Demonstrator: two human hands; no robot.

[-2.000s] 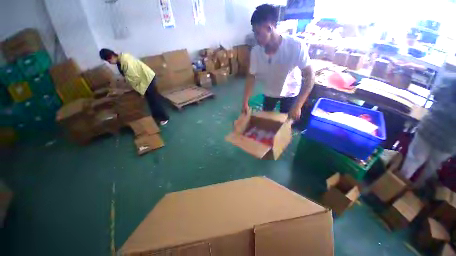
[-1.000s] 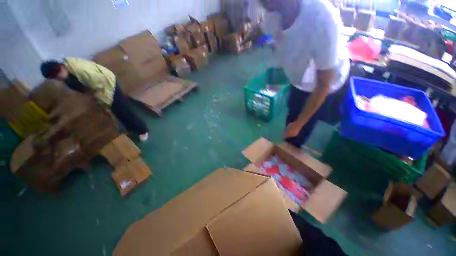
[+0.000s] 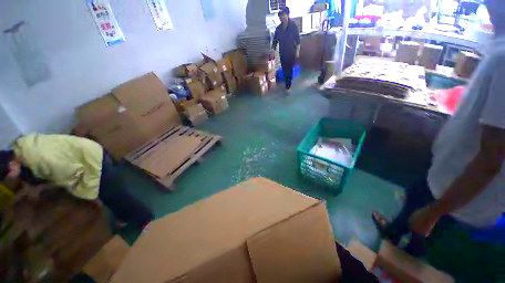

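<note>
A large brown cardboard carton (image 3: 232, 232) fills the bottom middle of the view, close in front of me, with its flaps facing up. A dark sleeve shows at its right edge, at the bottom of the view. Neither of my hands is visible. The carton's lower part is cut off by the picture's edge.
A green crate (image 3: 331, 160) stands ahead on the green floor. A person in white (image 3: 470, 160) is close at right beside an open carton (image 3: 407, 265). A person in yellow (image 3: 61, 163) bends at left. A pallet (image 3: 174, 155) and cartons line the wall; another person stands farther back.
The view has turned right and moved forward with the large carton. The person in white and the open carton now sit farther right, and the green crate is nearer. The blue crate is mostly out of view.
</note>
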